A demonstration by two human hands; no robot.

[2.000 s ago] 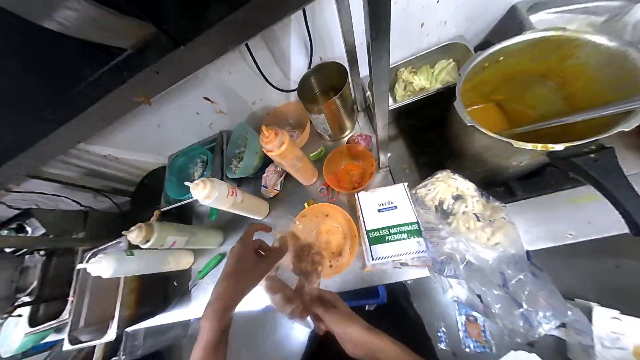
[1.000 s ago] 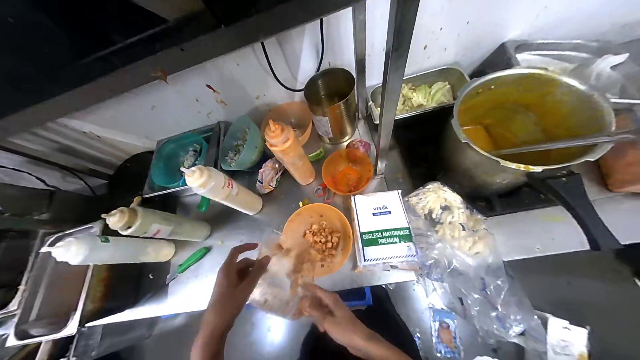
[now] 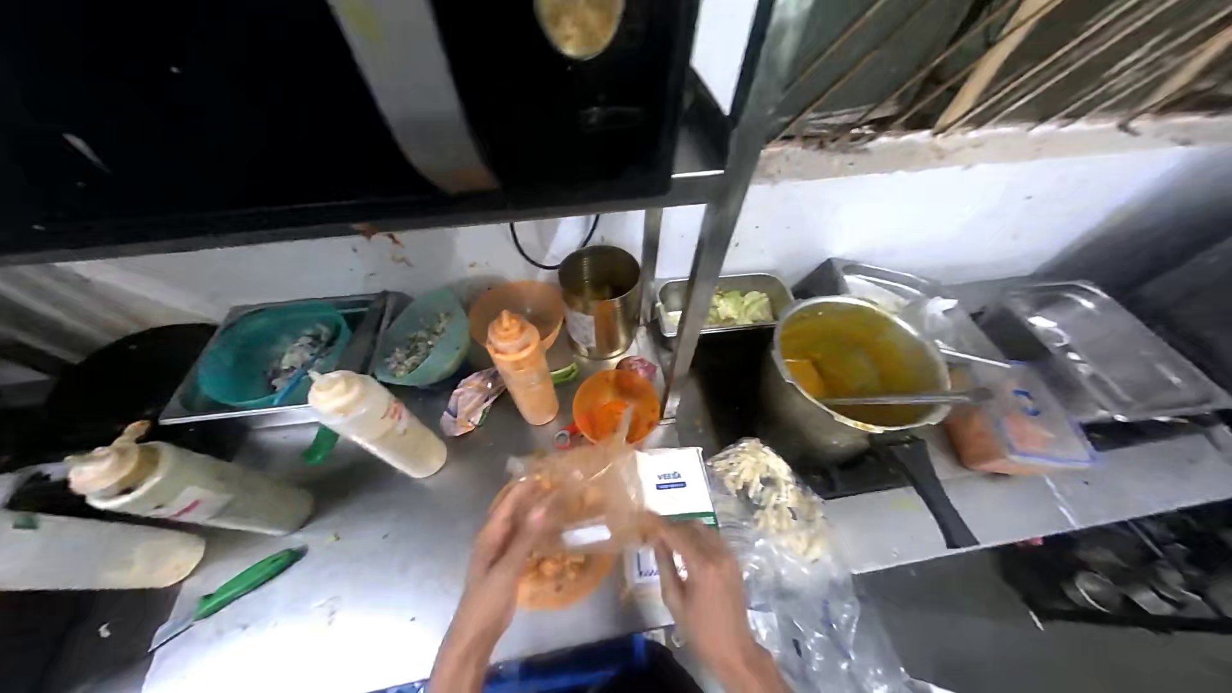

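Observation:
Both hands hold a clear plastic bag (image 3: 602,491) with orange residue on it, over an orange plastic plate (image 3: 568,589) that bears small orange-brown chunks. My left hand (image 3: 510,539) grips the bag's left side, my right hand (image 3: 698,573) its right side. Partly behind the bag stands a white and green mayonnaise box (image 3: 674,481). Above it sits a small orange bowl (image 3: 616,399) of red-orange sauce. An orange squeeze bottle (image 3: 523,371) and a white one (image 3: 380,423) stand up and to the left.
A pressure cooker (image 3: 847,385) of yellow curry, its black handle jutting forward, stands right of a metal shelf post (image 3: 717,202). A green-handled knife (image 3: 250,582) lies left. A bag of pale strips (image 3: 770,496) is at the right. Teal bowls (image 3: 217,361) and a steel can (image 3: 599,303) line the back.
The chunks on the plate, hidden behind the hands and bag at first, came into sight. The bag has been raised and now hangs over the plate and part of the box. The view has shifted.

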